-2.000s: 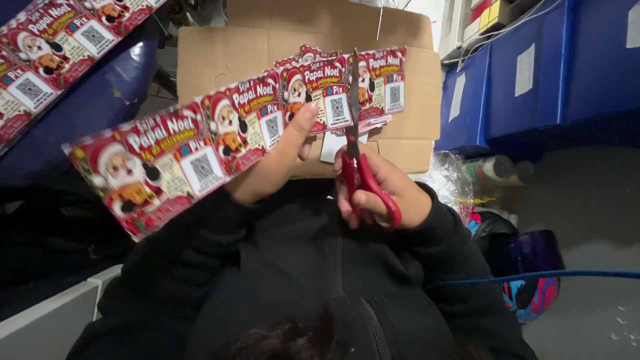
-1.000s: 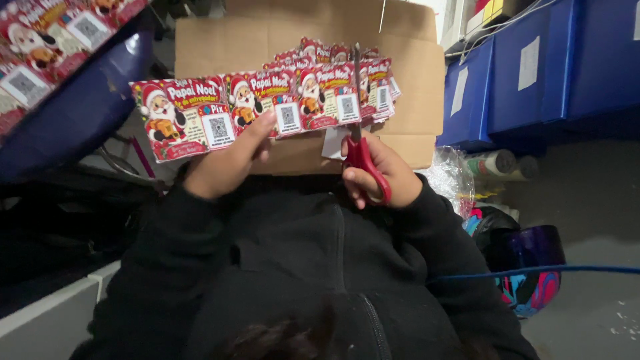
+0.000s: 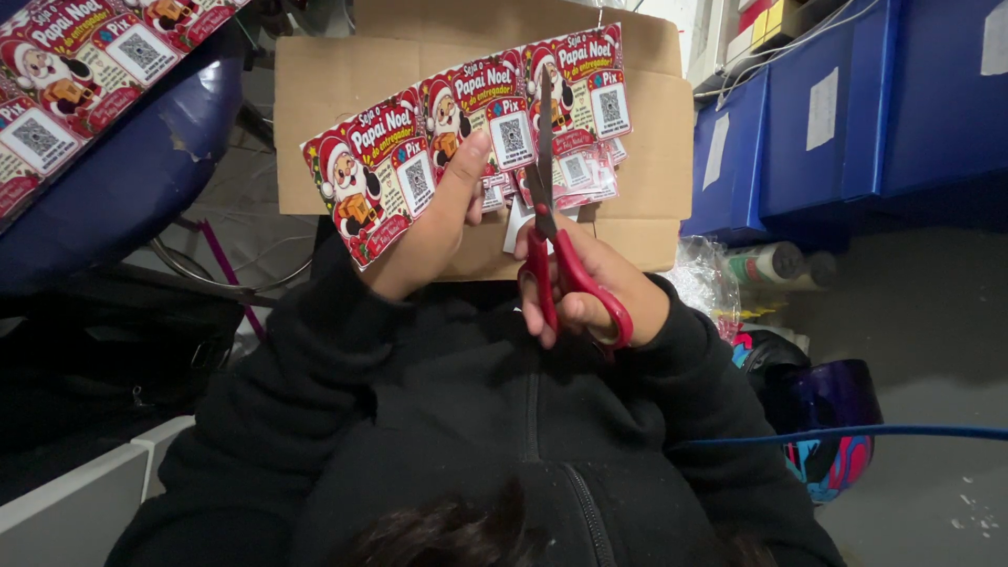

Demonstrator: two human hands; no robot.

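My left hand [image 3: 441,213] grips a strip of printed Santa Claus cards [image 3: 465,106], thumb on top, near the strip's middle. Three cards show in the strip, which slants up to the right. My right hand [image 3: 606,283] holds scissors with red handles [image 3: 579,276], fingers in the loops. Their blades point away from me, across the strip between its middle and right cards, and look slightly apart. Under the strip's right end lies a pile of similar cards [image 3: 579,173] on a flattened cardboard box [image 3: 650,157].
At the upper left, uncut printed sheets [image 3: 94,71] lie on a round blue seat [image 3: 157,150]. Blue bins [image 3: 819,118] line the right side, with clear plastic wrap [image 3: 705,276] below them. A blue cord [image 3: 906,431] runs across the lower right.
The strip is shorter, with fewer cards left of the scissors than two seconds ago. My left hand has moved right along with the strip, while the scissors stay near the same place.
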